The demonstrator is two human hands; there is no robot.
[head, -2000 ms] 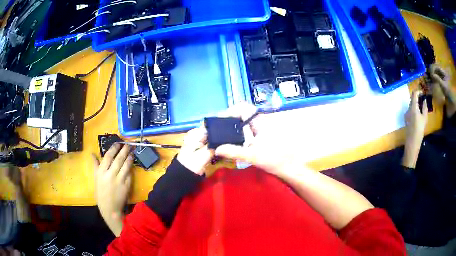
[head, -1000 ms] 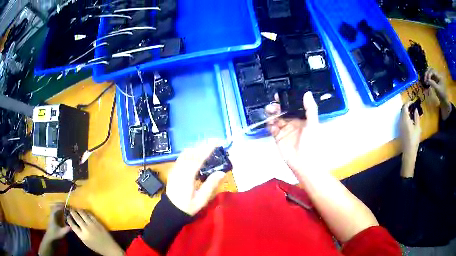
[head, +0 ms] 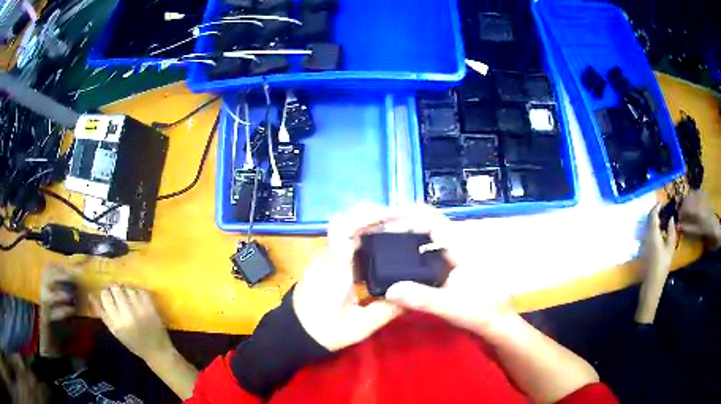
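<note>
My left hand point(head: 336, 296) and my right hand point(head: 454, 296) hold a black square unit point(head: 403, 260) between them, low over the table's front edge. The fingers of both hands wrap its sides, and my right thumb lies along its lower edge. A small pale spot shows at the unit's upper right; I cannot tell what it is. Another closed black unit point(head: 253, 264) lies on the table left of my hands, its lead running up into the lower-left blue tray point(head: 340, 158). Wired board subassemblies point(head: 286, 162) lie in that tray's left part.
The middle-right tray point(head: 498, 209) holds rows of black housings. An upper-left tray point(head: 379, 77) holds units with white leads. A far-right tray point(head: 613, 170) holds small black parts. A black power supply box point(head: 130, 177) stands left. Other people's hands point(head: 130, 316) are at both sides.
My right hand has come back from over the middle-right tray and joined my left hand. The opened-looking dark part now shows as a solid square unit between both hands. The camera view has shifted.
</note>
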